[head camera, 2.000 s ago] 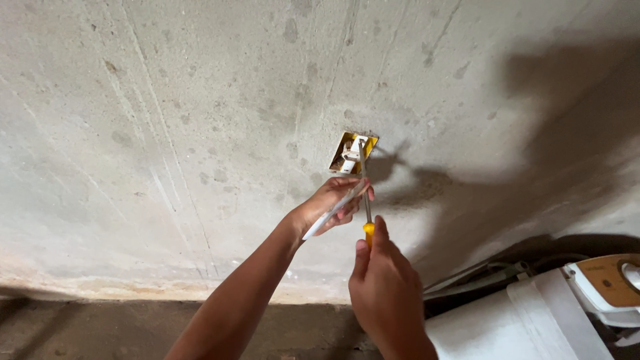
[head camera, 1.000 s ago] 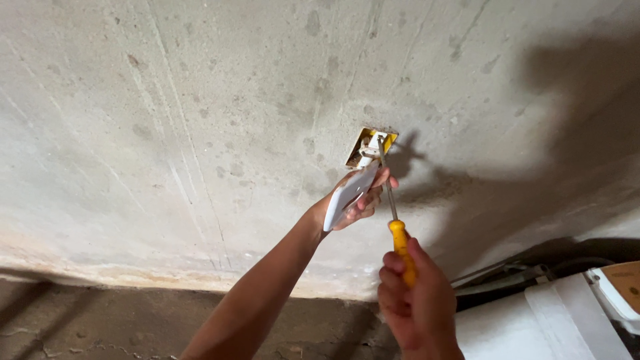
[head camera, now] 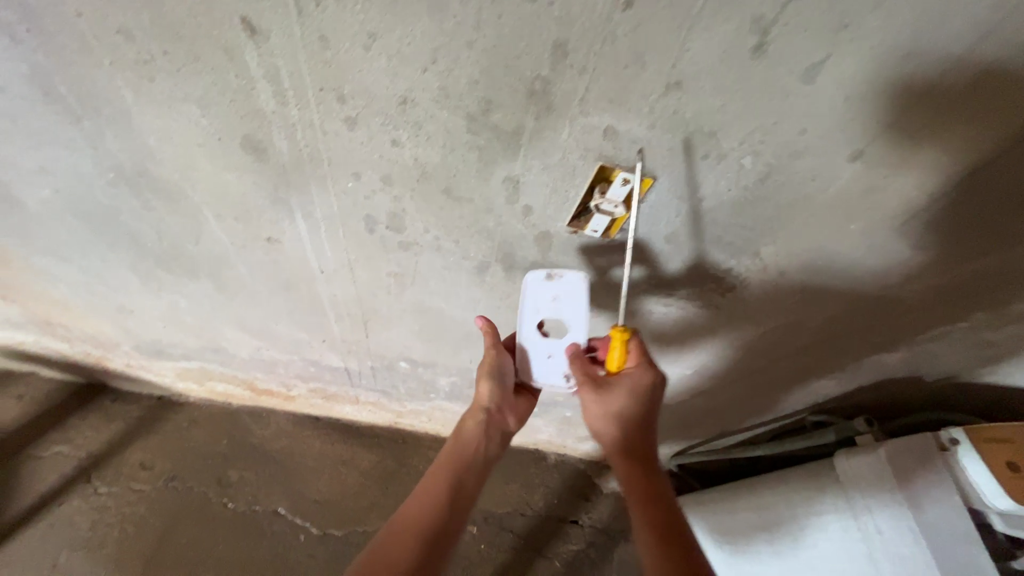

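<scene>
A white plastic outlet cover plate [head camera: 554,308] with a central hole is held up in front of the wall. My left hand [head camera: 500,380] supports its left edge, thumb raised and fingers behind it. The lower right corner of the plate is pinched by my right hand [head camera: 620,392], which also holds a screwdriver [head camera: 618,349] with a yellow handle, its long metal shaft pointing up. Above the plate, a recessed yellow wall box [head camera: 646,186] holds a white socket module [head camera: 610,206] on a strap. The shaft passes in front of the box's right side.
The rough concrete wall [head camera: 432,176] bears stains and my shadow. Below it runs a cracked floor [head camera: 264,496]. At the lower right stand a white appliance-like body [head camera: 784,512] and a hose or pipe [head camera: 768,444] along the wall.
The screwdriver tip has left the wall box. My right hand has come to the cover plate, which is now turned with its broad face in view, lower than the box and held by both hands.
</scene>
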